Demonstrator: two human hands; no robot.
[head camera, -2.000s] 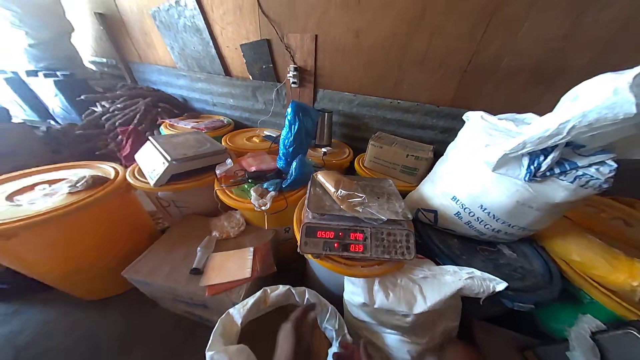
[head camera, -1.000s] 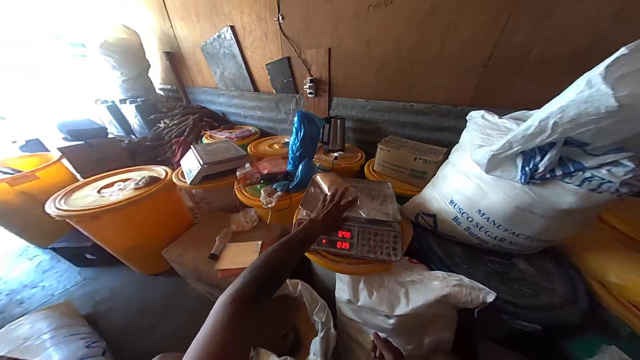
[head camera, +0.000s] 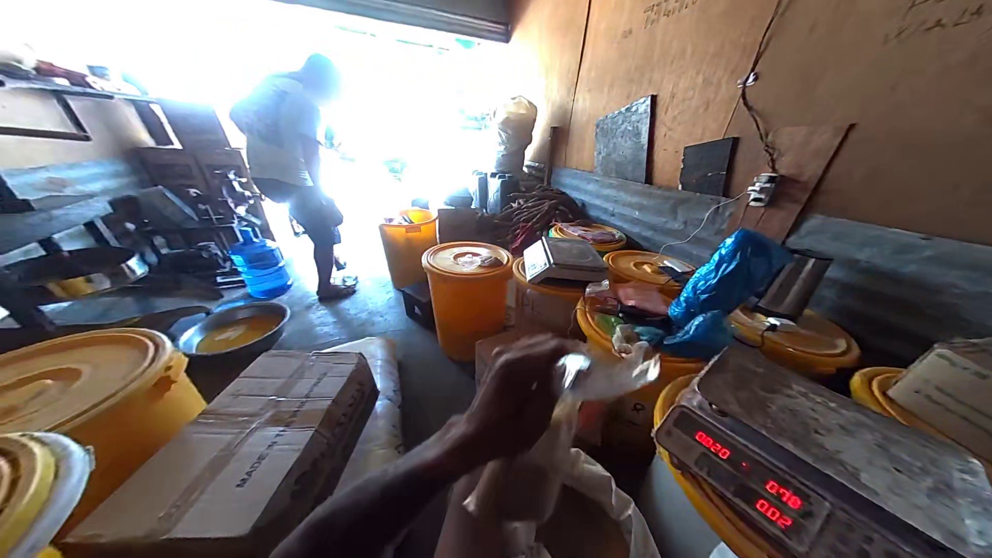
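My left hand (head camera: 521, 391) reaches in from the lower left, its fingers closed around the gathered neck of a clear plastic bag (head camera: 527, 477). The bag hangs over an open white sack (head camera: 612, 496), and its contents are blurred. My right hand is not clearly distinguishable; a blurred brown shape beside the lower part of the bag may belong to it. At the lower right, a digital weighing scale (head camera: 845, 434) with lit red digits stands on a lidded yellow drum, with nothing on its worn metal plate.
A taped cardboard box (head camera: 256, 442) and a yellow drum (head camera: 85, 380) stand left. More drums (head camera: 469, 302) line the wall, bearing a second scale (head camera: 566, 260) and a blue plastic bag (head camera: 725, 283). A metal basin (head camera: 232, 329) sits on the floor; a person (head camera: 291, 155) stands by the bright opening.
My left hand was at the scale and has moved off it to over the sack, holding the plastic bag that lay on the plate. The view has swung left.
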